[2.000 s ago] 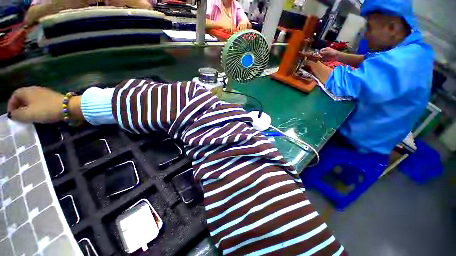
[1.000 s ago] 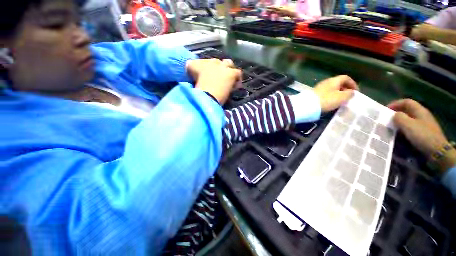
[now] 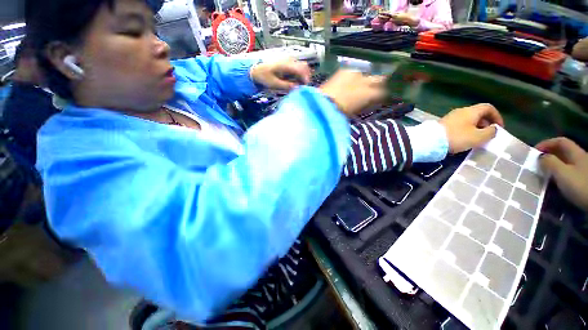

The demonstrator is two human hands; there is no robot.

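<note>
A white sheet with a grid of grey rounded squares (image 3: 474, 225) lies slanted over a black foam tray (image 3: 361, 254). My left hand (image 3: 474, 127), in a striped sleeve with a pale cuff, pinches the sheet's far left corner. My right hand (image 3: 568, 169) holds the far right corner and is cut off by the picture's right edge. A dark screen unit (image 3: 354, 213) with a bright edge sits in a pocket left of the sheet. A unit with a white tab (image 3: 401, 282) shows partly from under the sheet's near end. The sheet hides several pockets.
A person in a blue smock (image 3: 193, 213) sits close on the left, one arm reaching across near my left sleeve, the hand blurred. Behind are a red fan (image 3: 233, 33), stacked black trays (image 3: 374, 40), an orange-red tray stack (image 3: 490, 55) and a person in pink (image 3: 412, 16).
The view has swung from the right-hand neighbour to the left one, and my left hand has come into view at the sheet. Since one second ago, the neighbour's near hand has lifted and moved.
</note>
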